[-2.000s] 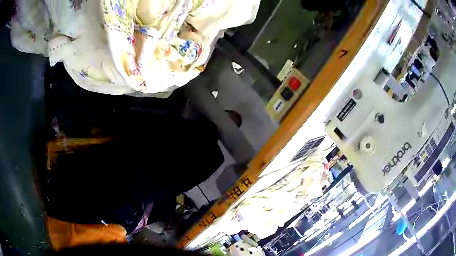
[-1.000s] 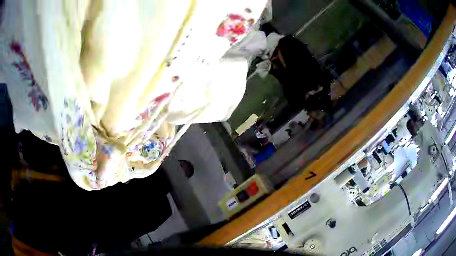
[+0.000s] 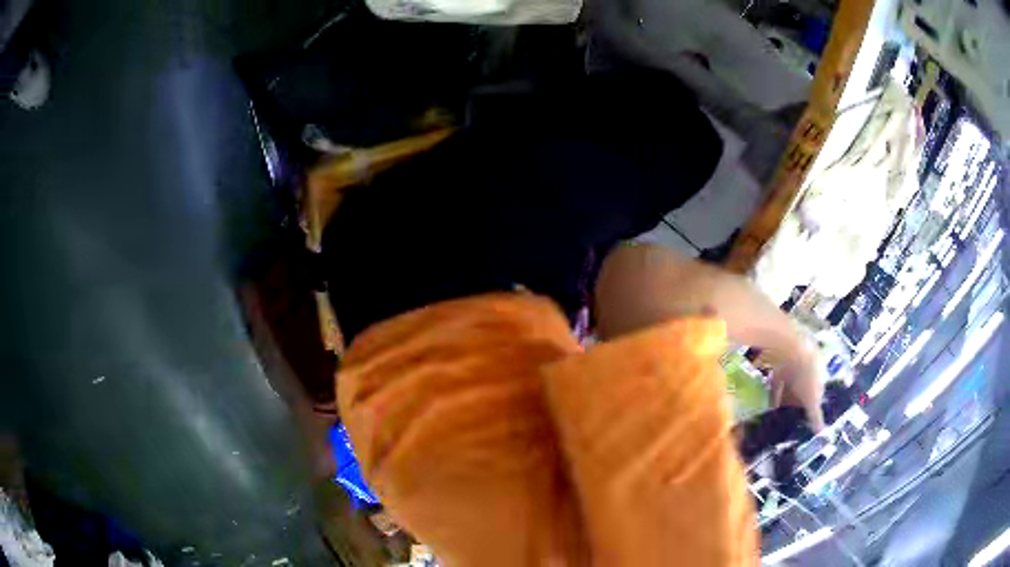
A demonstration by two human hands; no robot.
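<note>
Pale cloth (image 3: 476, 9) is cut off at the top edge in the head view. Cream floral cloth (image 3: 847, 205) lies on the sewing table at the right, beyond its orange-brown edge (image 3: 814, 133). Part of a light sewing machine (image 3: 964, 39) shows at the upper right. I cannot make out my left or right hand. A blurred bare arm (image 3: 709, 299) reaches right beside an orange garment; whose arm it is cannot be told, and its hand is not clear.
A person's orange clothing (image 3: 465, 410) and black clothing (image 3: 521, 188) fill the middle. Dark green floor (image 3: 144, 332) runs down the left. Something blue (image 3: 352, 465) shows low, beside the orange cloth. Bright tube lights (image 3: 958, 366) are at the right. The view is tilted and blurred.
The view has swung. The large floral cloth has moved almost out at the top, and the red-and-black switch box is gone from view. Orange clothing and a bare arm have come in.
</note>
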